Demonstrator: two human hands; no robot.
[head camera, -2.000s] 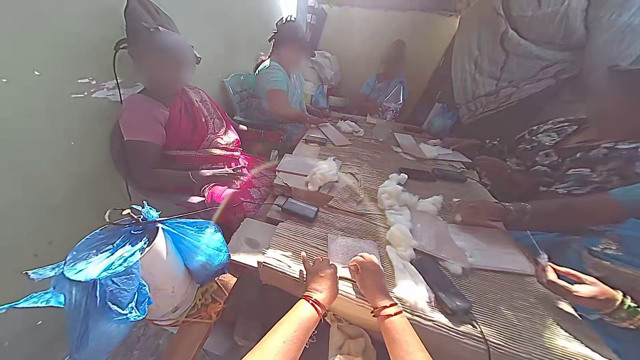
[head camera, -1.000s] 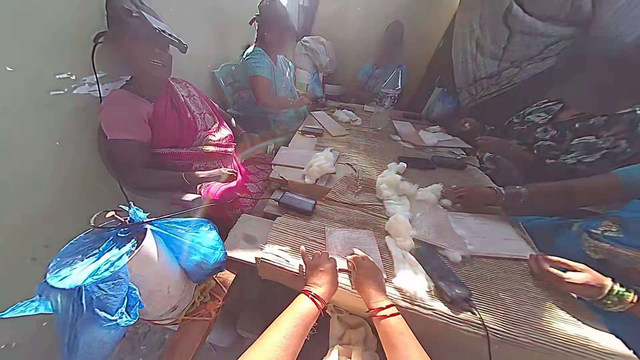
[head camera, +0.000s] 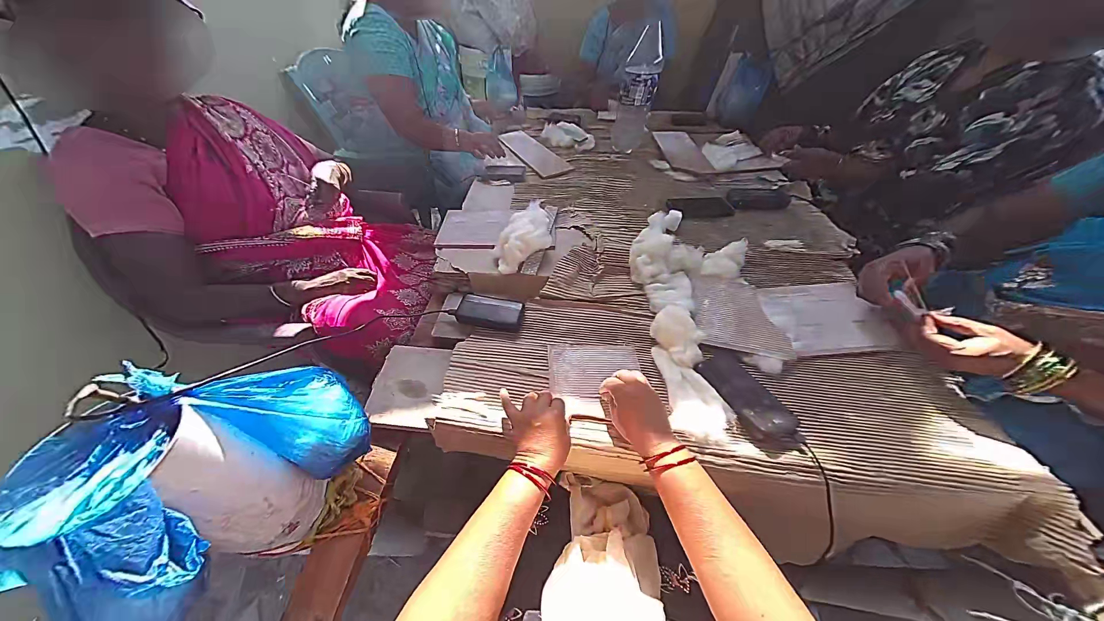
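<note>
My left hand (head camera: 538, 424) rests at the near edge of a pale, textured board (head camera: 592, 371), its fingers curled and the thumb side raised. On the right edge of the same board lies my right hand (head camera: 636, 405), closed like a fist. Between them a thin dark stick-like piece (head camera: 590, 419) shows at the board's near edge; whether either hand grips it is not clear. Red thread bracelets circle both wrists. A long strand of white cotton wool (head camera: 677, 336) runs just right of the board, next to a black power box (head camera: 750, 398) with a cable.
Corrugated cardboard (head camera: 871, 414) covers the table. A second black box (head camera: 489, 312), more cotton (head camera: 524, 237) and flat boards (head camera: 828, 319) lie about. A plastic bottle (head camera: 636, 99) stands at the back. Blue plastic bags (head camera: 276, 414) sit at left. Several people sit around; one co-worker's hands (head camera: 957, 336) are at right.
My hands stay at the board's near edge. The co-worker's hand at right has lifted from the board edge and now holds a small white piece. The view has tilted down.
</note>
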